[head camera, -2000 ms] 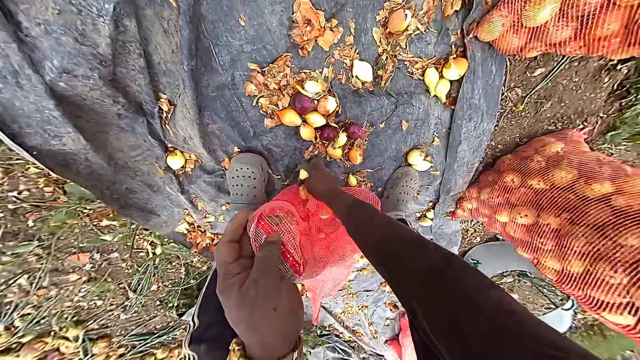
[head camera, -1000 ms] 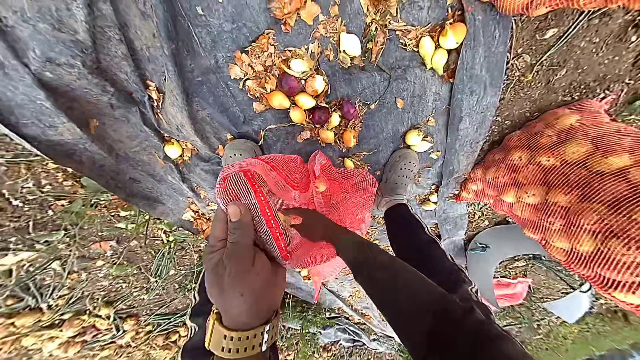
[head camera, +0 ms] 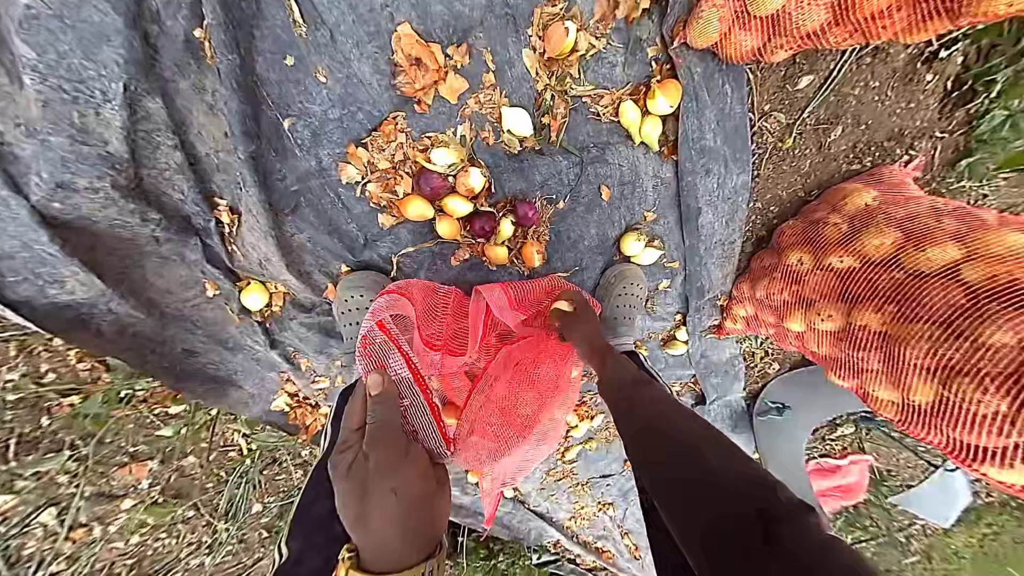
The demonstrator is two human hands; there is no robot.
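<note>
A red mesh bag (head camera: 512, 384) hangs between my two hands, in front of my clogs. My left hand (head camera: 388, 472) grips its white-and-red striped rim at the left. At the bag's upper right is my right hand (head camera: 578, 324), its fingers closed on the mesh, with a small pale onion (head camera: 563, 306) showing at the fingertips. An orange-brown onion (head camera: 451, 413) shows inside the bag. Beyond the bag, yellow onions (head camera: 416, 208) and purple onions (head camera: 433, 184) lie in a heap among dry skins on the grey tarpaulin (head camera: 304, 104).
A full mesh sack of onions (head camera: 896, 296) lies on soil at the right, another sack (head camera: 824, 28) at the top right. Grey clogs (head camera: 622, 300) stand on the tarpaulin. A curved grey plastic piece (head camera: 788, 416) and a red mesh scrap (head camera: 840, 480) lie lower right.
My right hand was near the heap's lower edge two seconds ago, then over the bag's middle; now it is at the upper right rim. The bag is spread wider. My left hand keeps its hold.
</note>
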